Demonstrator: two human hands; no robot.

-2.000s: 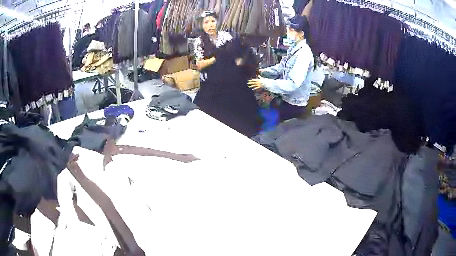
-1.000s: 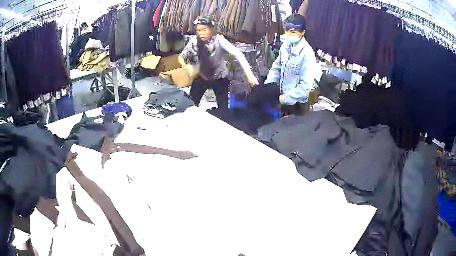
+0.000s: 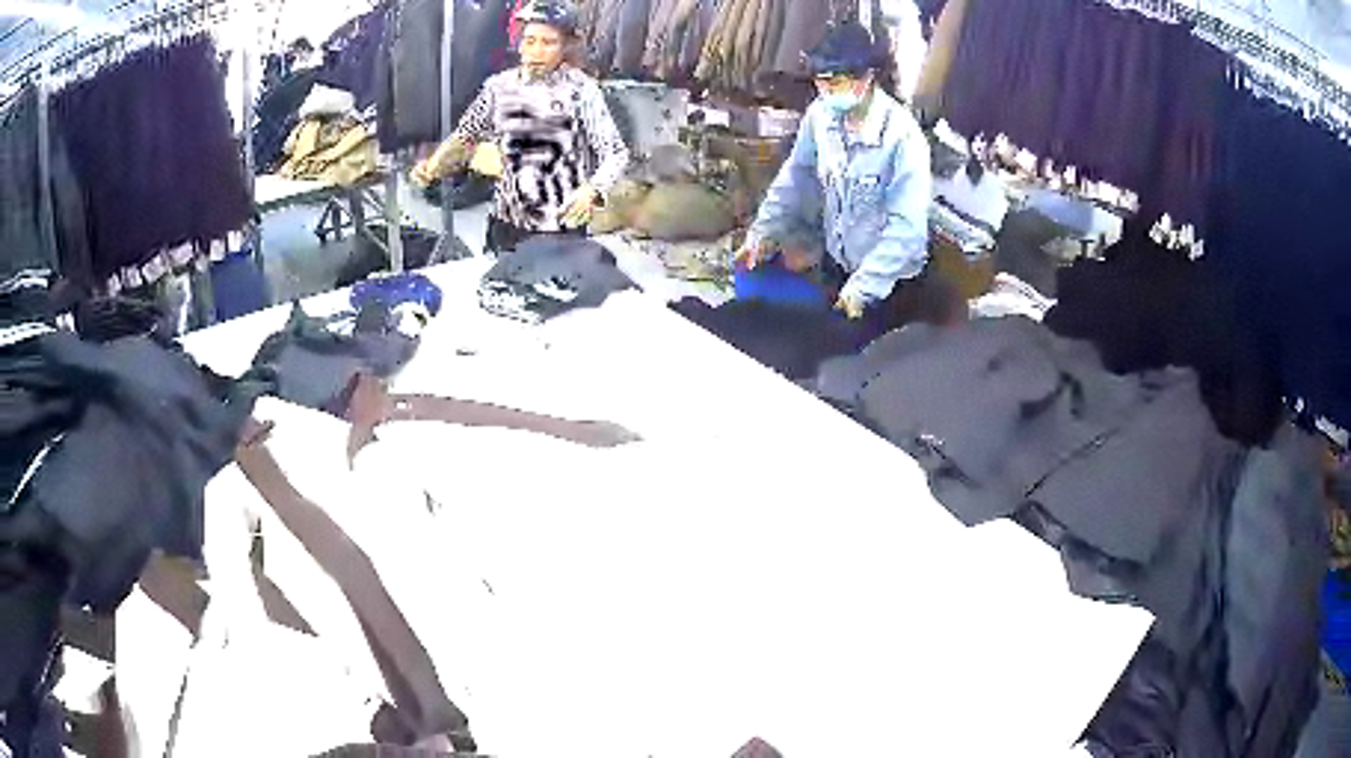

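Observation:
White garments with dark brown waistbands lie on the table in front of me, so overexposed that the cloth [image 3: 711, 592] and the table blend into blank white. One waistband [image 3: 348, 570] runs from the left down to the bottom edge. Another waistband [image 3: 504, 415] lies across farther back. Small brownish shapes cut off by the bottom edge are too unclear to name. Neither of my hands can be made out.
Dark grey garments are heaped at the left [image 3: 134, 459] and along the right side [image 3: 1022, 430]. A small dark pile [image 3: 556, 277] lies at the far end. Two people stand beyond the table; one holds something by a blue bin [image 3: 782, 284]. Racks of dark clothes hang behind.
The person in the patterned top has moved left, and the large dark cloth held up earlier is down. The view has shifted slightly. Brownish shapes now show at the bottom edge.

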